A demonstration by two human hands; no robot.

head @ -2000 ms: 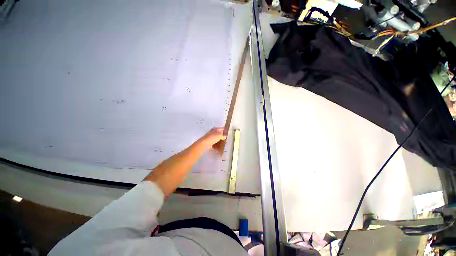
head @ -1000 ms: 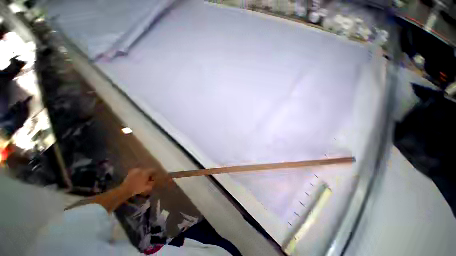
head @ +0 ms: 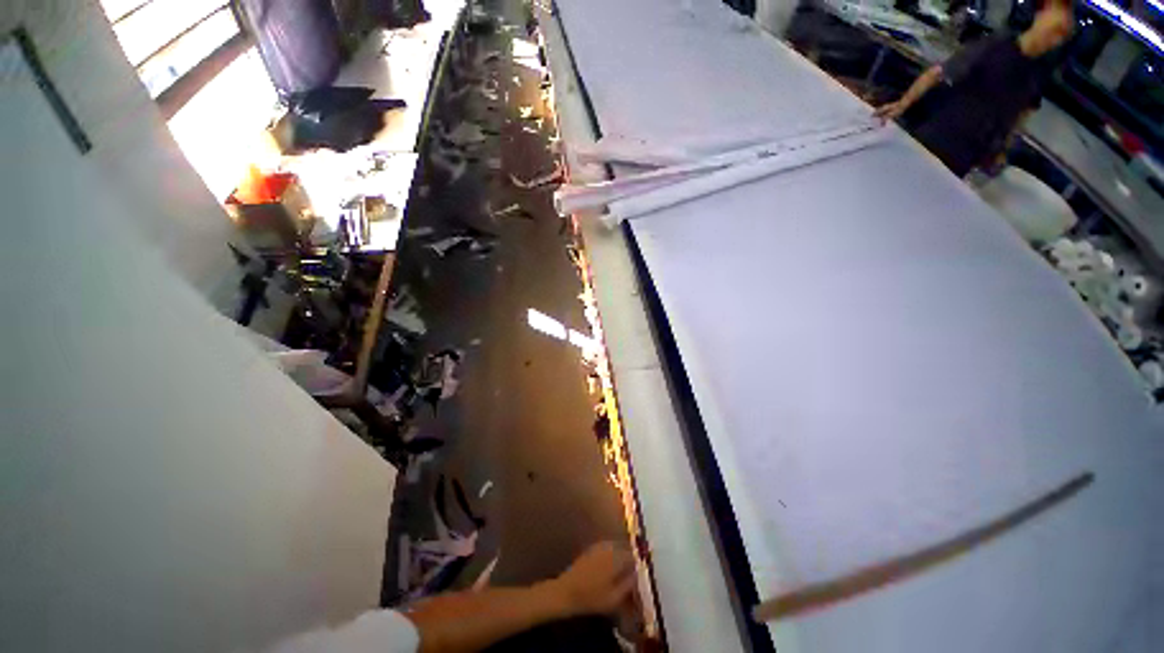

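A wooden yardstick (head: 925,555) lies slantwise on the pale lilac-white sheet (head: 894,344), its near end by the dark edge line of the fabric lay (head: 696,447). My left hand (head: 600,580) is at the bottom, beside the near rim of the table, blurred and apart from the yardstick. Its fingers are partly hidden, so I cannot tell whether they hold anything. My right hand is not in view. Farther up, a folded-back part of the sheet (head: 753,166) lies across the table.
A person in dark clothes (head: 977,102) stands at the far side, a hand at the fold. Scraps (head: 447,536) litter the floor aisle. An orange-red bag or box (head: 262,189) is on the window-side bench. White cones or rolls (head: 1098,287) are at the right. A white surface (head: 166,447) fills the left.
The view has swung left along the table. The yardstick, earlier at my left hand, now lies apart from it on the sheet. The short yellowish ruler and metal rail are out of view.
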